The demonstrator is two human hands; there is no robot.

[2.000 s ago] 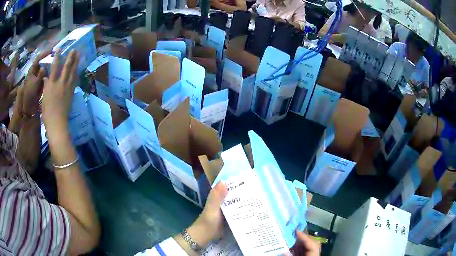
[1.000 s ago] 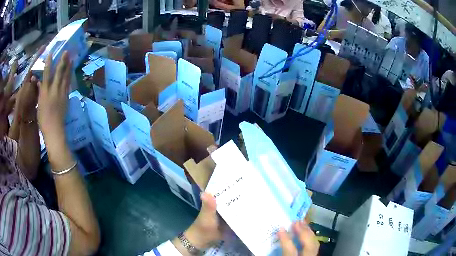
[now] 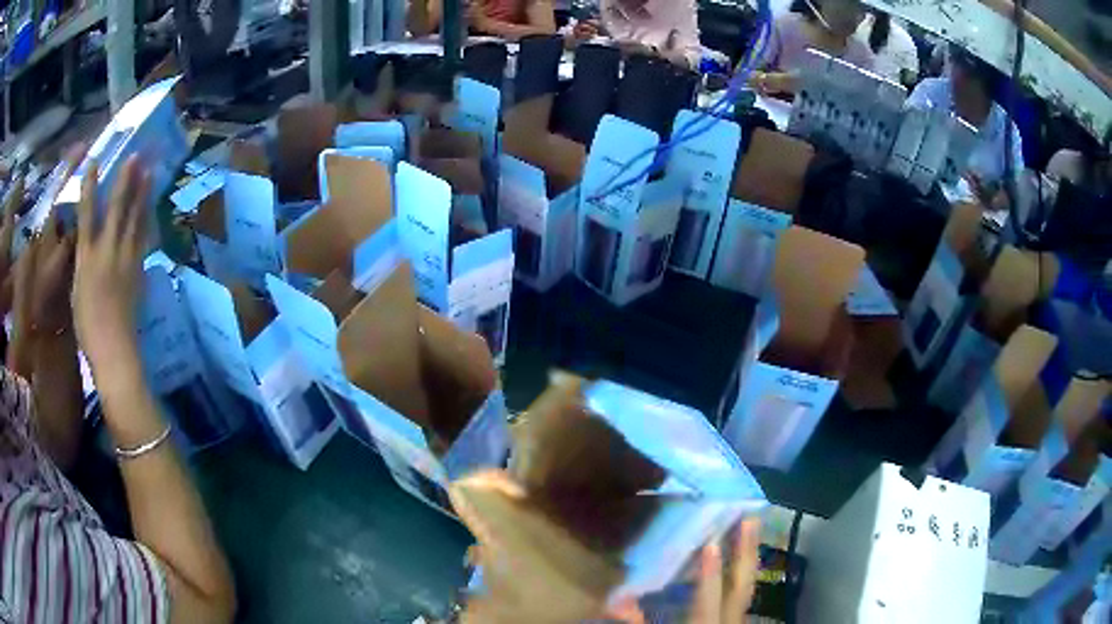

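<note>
A light blue and white carton (image 3: 698, 469) is held up at the bottom centre, blurred, its brown inside turned towards me. A brown flap hangs at its lower left. My right hand (image 3: 728, 575) is at its lower right, fingers against the blue side, cut off by the bottom edge. My left hand (image 3: 485, 497) is blurred at the carton's left side; it merges with the brown flap, so its fingers cannot be made out clearly. Just behind stands an open carton (image 3: 402, 449) with its brown mouth up.
More open cartons (image 3: 622, 244) stand in rows across the dark green bench (image 3: 305, 536) and at the right. A white case (image 3: 908, 555) with dark characters is at lower right. A neighbour's hand (image 3: 112, 262) holds a carton at left. Blue cables (image 3: 732, 98) hang above; people sit behind.
The carton in my hands has turned: its white printed panel faced me before, now its brown opening does. The neighbour's carton has shifted slightly left and down in view.
</note>
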